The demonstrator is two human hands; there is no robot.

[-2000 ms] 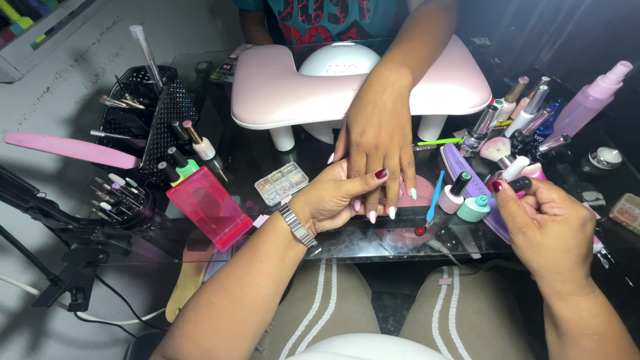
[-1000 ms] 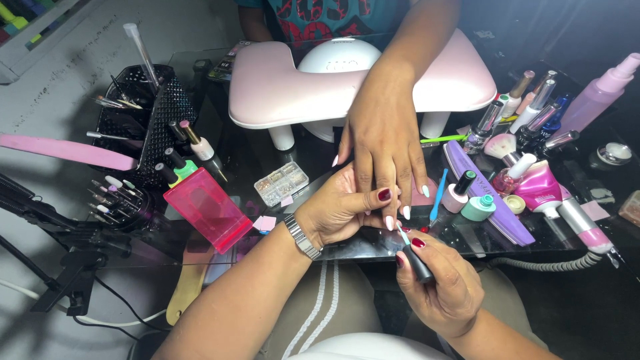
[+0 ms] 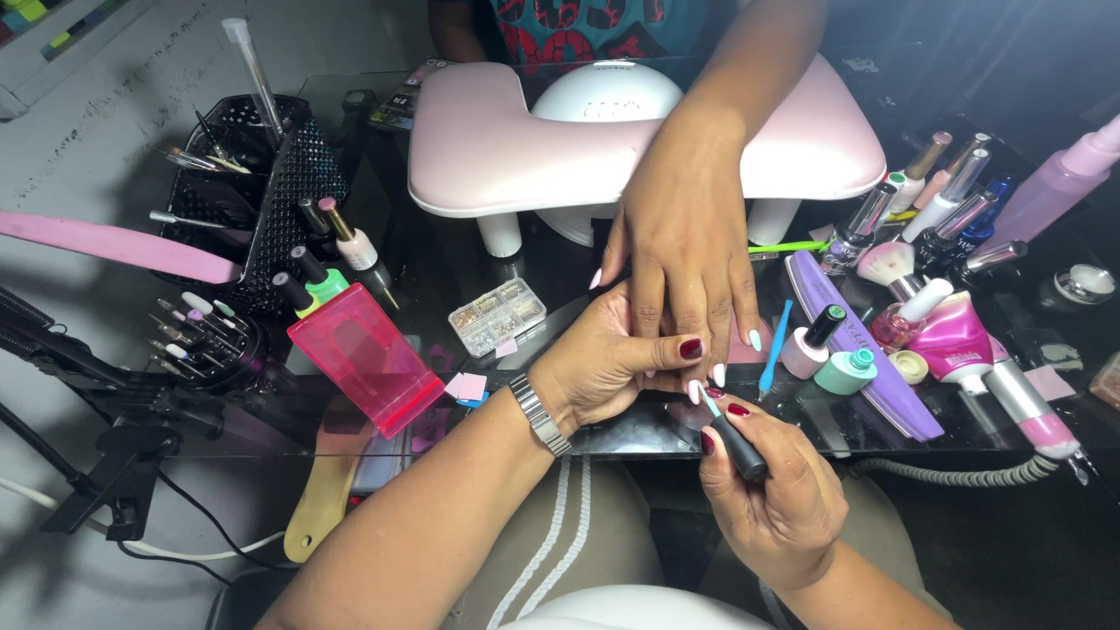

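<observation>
My left hand [image 3: 604, 354], with a steel watch [image 3: 539, 415] at the wrist, holds the fingers of another person's hand [image 3: 687, 236] from below, its thumb on top. My right hand [image 3: 779, 490] grips the black cap of a nail polish brush [image 3: 737, 446]. The brush tip is at a pale nail of a held finger; whether it touches is hard to tell. The other nails of that hand are white or pale mint. An uncapped mint polish bottle [image 3: 845, 372] stands to the right, beside a pink bottle with a black cap [image 3: 815, 341].
A pink padded armrest [image 3: 525, 166] spans the back, with a white nail lamp [image 3: 606, 92] behind. A purple nail file [image 3: 862, 350], blue tool [image 3: 775, 350] and nail drill [image 3: 1032, 407] lie right. A rhinestone case [image 3: 497, 317], red plastic box [image 3: 366, 359] and black organizer [image 3: 289, 192] are left.
My right hand has come from the right side to the held fingers, now with the brush. Two seconds ago it was over the drill and pink tube, holding something white and dark.
</observation>
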